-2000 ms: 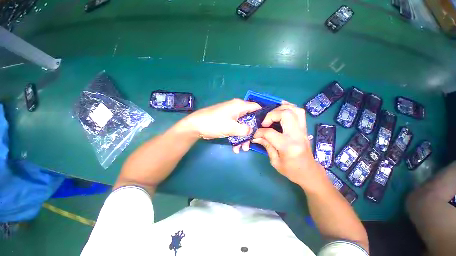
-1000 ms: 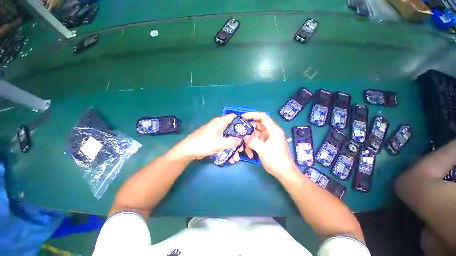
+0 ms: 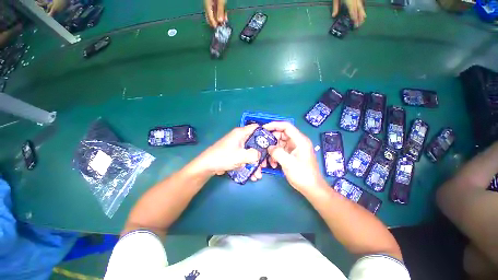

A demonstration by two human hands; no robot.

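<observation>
A phone unit [image 3: 243, 171], black with a blue-silver circuit board, is held tilted over the front of the blue parts bin [image 3: 285, 118]. My left hand [image 3: 235, 152] grips it from the left, with the thumb on the board. My right hand [image 3: 294, 156] holds its upper right side, fingertips at the black end with a round silver spot. Whether a small part is between my right fingertips cannot be told. The hands and phone hide most of the bin's inside.
Several phone units [image 3: 332, 154] lie in a cluster at right, and one phone [image 3: 172, 135] at left. A clear bag [image 3: 121, 172] with a white label lies further left. Another person's hands [image 3: 349, 12] touch phones on the far strip. A neighbour's arm [image 3: 474, 191] is at right.
Since two seconds ago, my hands have turned the phone so its far end shows. Since one second ago, another person's hands have appeared at phones on the far strip; my grip is nearly unchanged.
</observation>
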